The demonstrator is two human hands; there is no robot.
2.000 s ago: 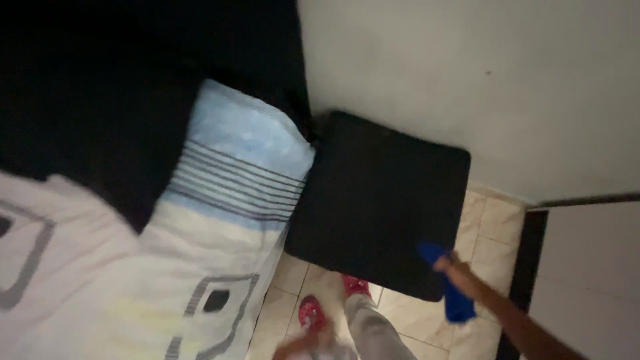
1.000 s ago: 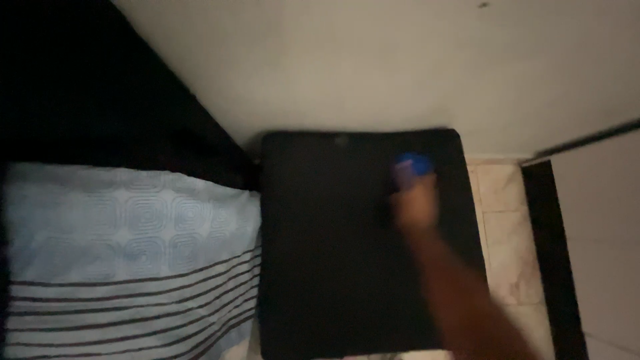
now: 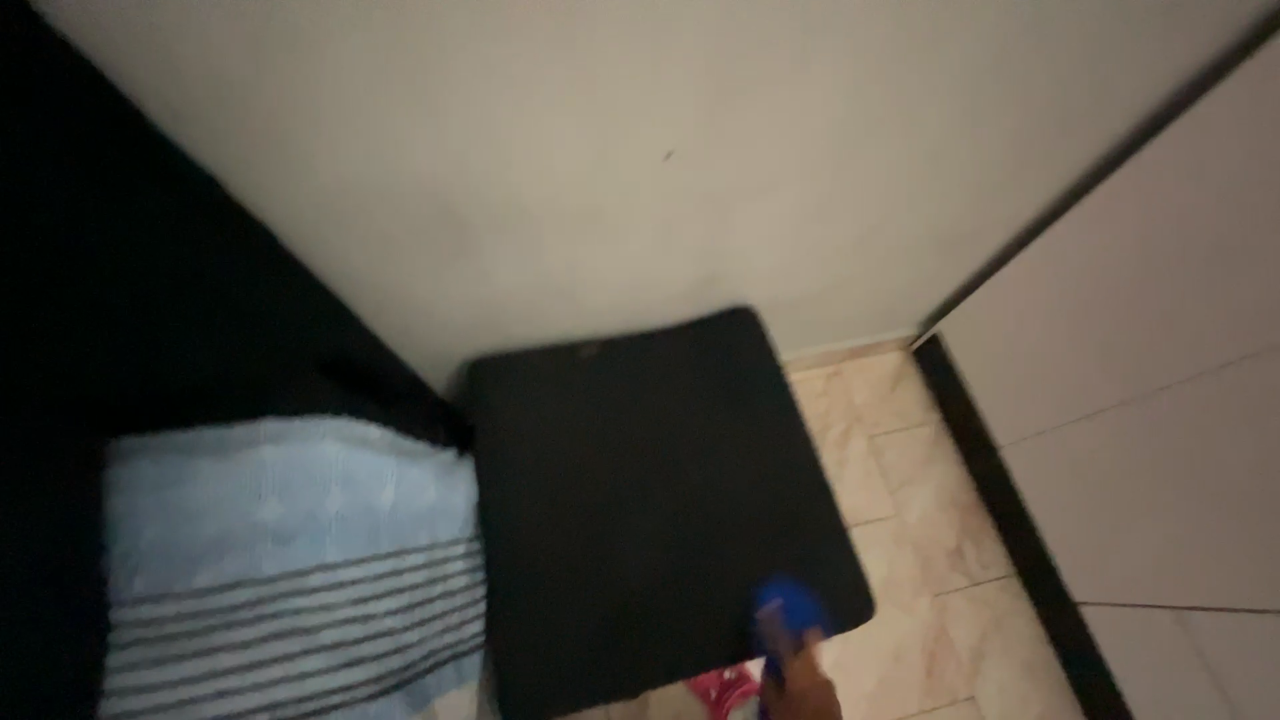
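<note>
My right hand [image 3: 802, 690] is at the bottom edge, right of centre, closed around a blue object [image 3: 790, 610], blurred, perhaps a cloth or a brush. The blue object is over the near right corner of a square black top [image 3: 650, 510], seemingly a small table or stool. Whether it touches the surface cannot be told. My left hand is out of view.
A bed with a light blue striped cover [image 3: 300, 520] adjoins the black top on the left, beside a black headboard [image 3: 150, 280]. Behind stands a pale wall [image 3: 600, 180]. A light cabinet [image 3: 1150, 450] is at right, over floor tiles [image 3: 900, 540]. A red shoe [image 3: 725, 688] shows below.
My right hand, with the blue object, has moved from the far part of the black top to its near right corner. The view has shifted.
</note>
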